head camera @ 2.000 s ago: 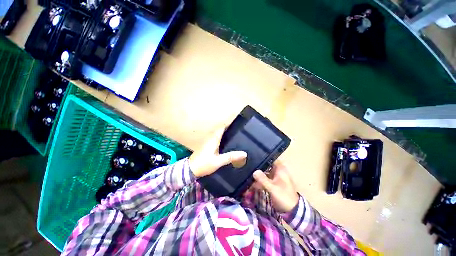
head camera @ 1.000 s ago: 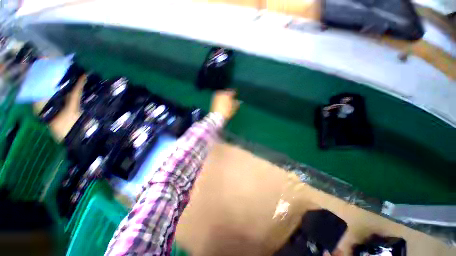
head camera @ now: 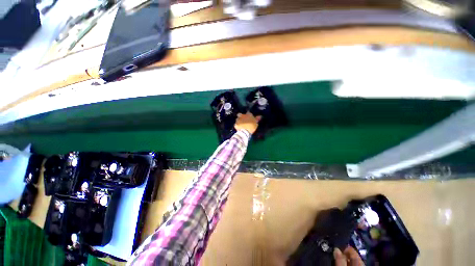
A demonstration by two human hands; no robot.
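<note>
On the green belt, two black units (head camera: 225, 110) stand side by side with silver discs showing. My left hand (head camera: 247, 123) reaches out to them and touches them at the gap between; its fingertips are hidden, so its grip is unclear. At the lower right, my right hand (head camera: 348, 257) is cut off by the bottom edge, with its fingers on a dark black unit (head camera: 325, 234). This unit lies against or over an open glossy black shell (head camera: 393, 228) with a silver disc inside, on the tan bench.
Black units (head camera: 107, 215) with silver discs are grouped on a pale blue sheet (head camera: 130, 221) at the left. A green crate (head camera: 26, 244) is at the lower left. A white metal support (head camera: 416, 148) crosses the belt at the right. A phone-like dark slab (head camera: 136, 39) lies on the raised shelf beyond.
The view has turned towards the belt. My left hand has left the black unit and reached across the belt. The two belt units now stand close together; they were apart one second ago.
</note>
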